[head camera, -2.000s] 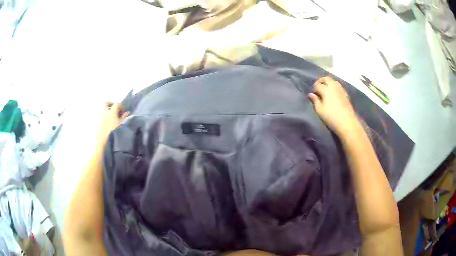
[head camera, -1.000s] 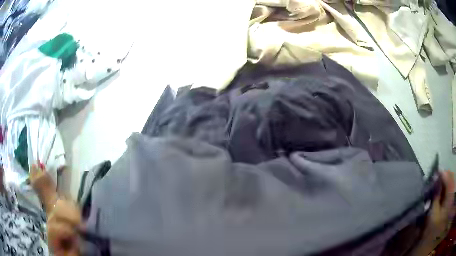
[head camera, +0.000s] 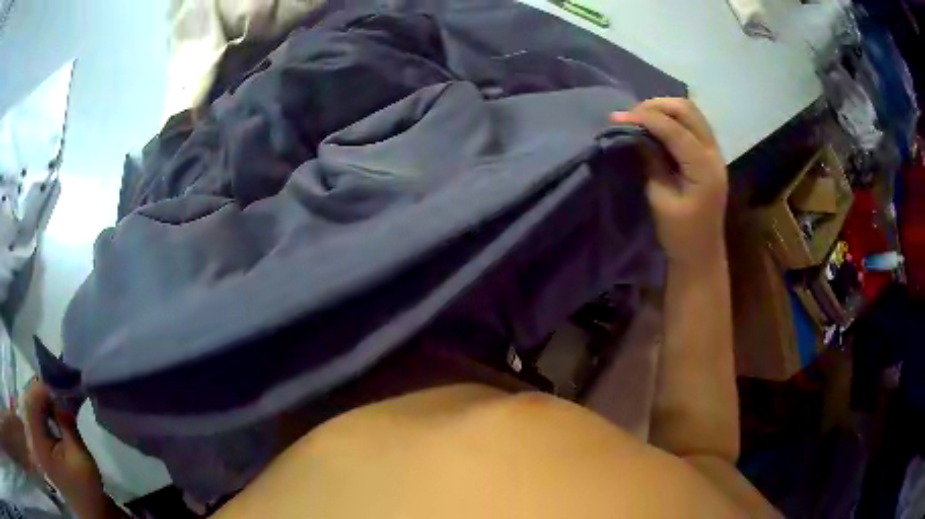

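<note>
A dark grey-purple garment [head camera: 294,243] lies bunched on the pale table, with its near edge drawn up toward me and hanging at the table's front. My right hand [head camera: 680,162] grips the right end of this edge between thumb and fingers. My left hand [head camera: 61,446], at the lower left and partly cut off, grips the edge's left end. Two layers show along the edge, with a dark gap between them. My bare forearm or shoulder hides the bottom middle.
Green thread snips [head camera: 580,11] lie on the pale table [head camera: 756,86]. Cream cloth [head camera: 228,41] lies beyond the garment. White dotted cloth [head camera: 30,177] is at the left. Open cardboard boxes [head camera: 811,208] stand off the table at the right, with more cloth beyond. Someone's fingers show at the lower left edge.
The garment's label and flat inside are out of sight. Its edge has been drawn toward me and now runs slantwise, higher at the right. The view has swung right and down.
</note>
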